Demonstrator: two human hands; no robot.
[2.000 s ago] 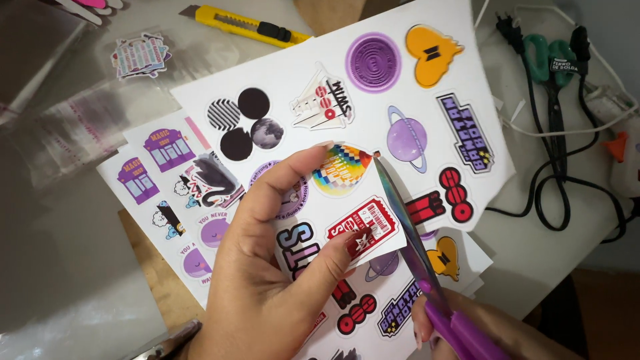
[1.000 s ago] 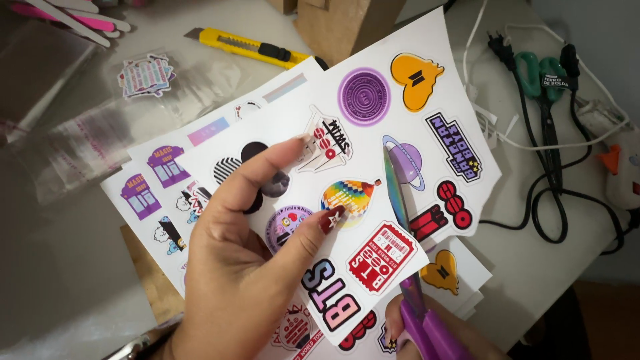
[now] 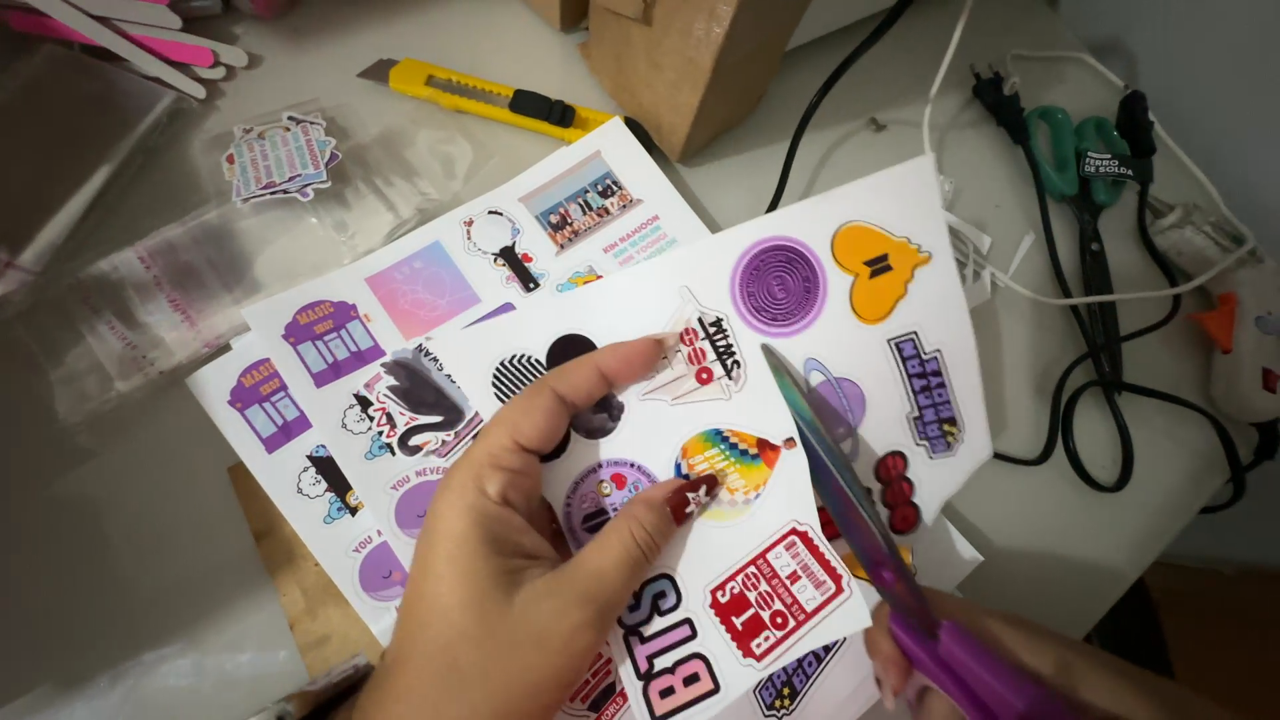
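My left hand (image 3: 540, 530) pinches a white sheet of printed stickers (image 3: 660, 260), its thumb over the edge of a hot-air-balloon sticker (image 3: 730, 465). At the lower right my right hand (image 3: 960, 640) grips purple-handled scissors (image 3: 930, 620), partly hidden by the handles. The iridescent blades lie along a cut in the sheet, between the balloon sticker and a purple planet sticker (image 3: 838, 400). A red ticket sticker (image 3: 780, 595) is left of the blades. More sticker sheets (image 3: 290, 390) lie beneath.
A yellow utility knife (image 3: 480, 98) lies behind the sheets, near a cardboard box (image 3: 690, 70). Cut stickers (image 3: 280, 158) rest on clear plastic bags (image 3: 200, 260) at left. Green-handled scissors (image 3: 1095, 240) and black and white cables (image 3: 1075, 400) are at right. Nail files (image 3: 150, 45) lie upper left.
The cut has lengthened from beside the ticket sticker to past the balloon, and the scissor blades have moved up along it. The sheet has turned and shifted in my left hand.
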